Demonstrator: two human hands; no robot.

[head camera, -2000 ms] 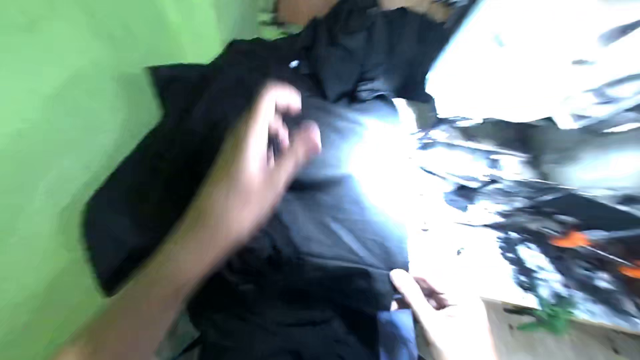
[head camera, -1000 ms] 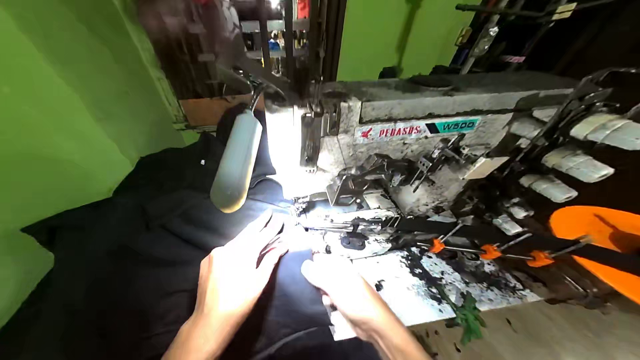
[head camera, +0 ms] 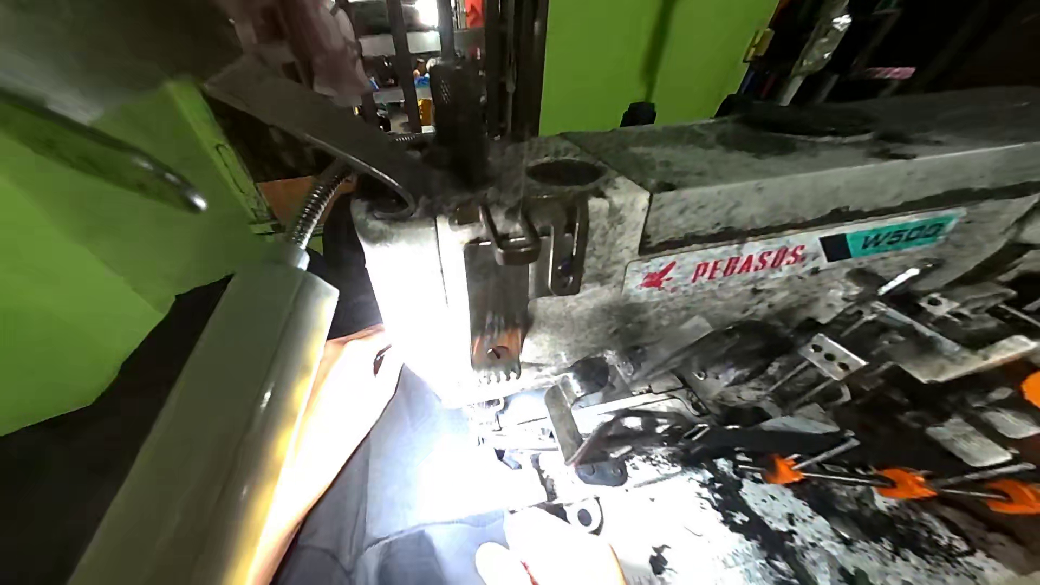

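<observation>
A Pegasus sewing machine (head camera: 715, 244) fills the centre and right, its needle and presser foot area (head camera: 496, 406) brightly lit. Dark fabric (head camera: 431, 463) lies on the bed just left of and in front of the needle area, washed out by glare. My left hand (head camera: 349, 398) rests at the fabric's far left side, behind the lamp, its fingers partly hidden by the lamp and machine head. At the bottom, my right hand (head camera: 561, 548) is at the fabric's right edge, overexposed and cut off by the frame. Its grip cannot be made out.
A tubular work lamp (head camera: 219, 431) on a flexible metal neck stands close in front at the left. Orange guides (head camera: 902, 483) on rods and a black strip extend right. Green walls (head camera: 73, 284) and metal bars (head camera: 398, 65) are behind.
The view has moved much closer to the machine. My left hand has gone farther back along the fabric, beside the machine head; one second ago both hands were side by side before the needle area.
</observation>
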